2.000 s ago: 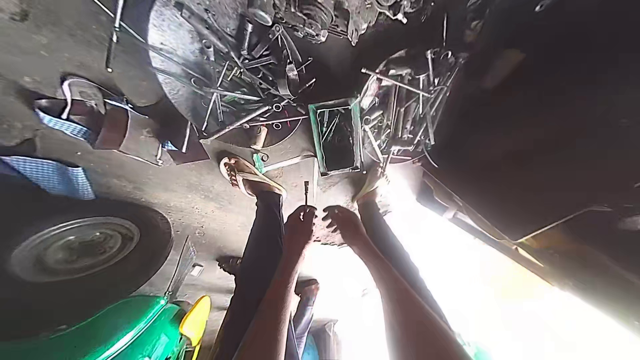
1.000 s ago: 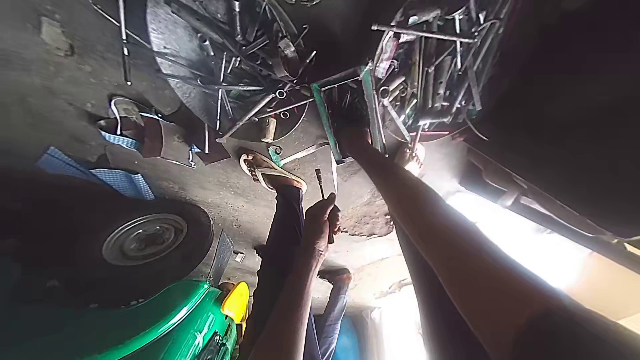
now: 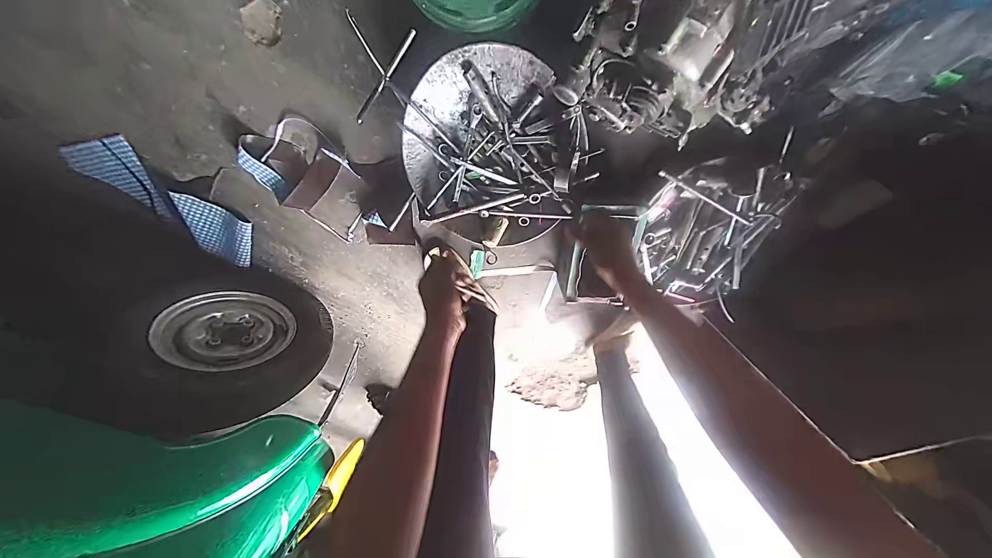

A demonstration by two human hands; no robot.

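Note:
My left hand [image 3: 443, 288] is at the sandalled foot on the left, just below the edge of a round metal tray [image 3: 434, 93] heaped with wrenches and other hand tools; whether it holds anything is unclear. My right hand [image 3: 608, 246] reaches over the upper part of a rectangular green-edged box [image 3: 573, 271], its fingers blurred at the rim. Right of the box lies a second round heap of metal tools [image 3: 713, 225]. A pale strip [image 3: 519, 270] lies on the floor between the tray and the box.
A wheel [image 3: 223, 331] and a shiny green body panel [image 3: 232, 480] stand at the lower left. Checked blue cloth [image 3: 209, 221] and brown straps [image 3: 329, 182] lie on the floor. Greasy mechanical parts [image 3: 643, 93] are at the top, beside a green round container [image 3: 477, 12].
My left hand has moved up to the left foot from lower down, where it held a thin dark tool. My right hand remains at the box. The view has shifted to show more at the top.

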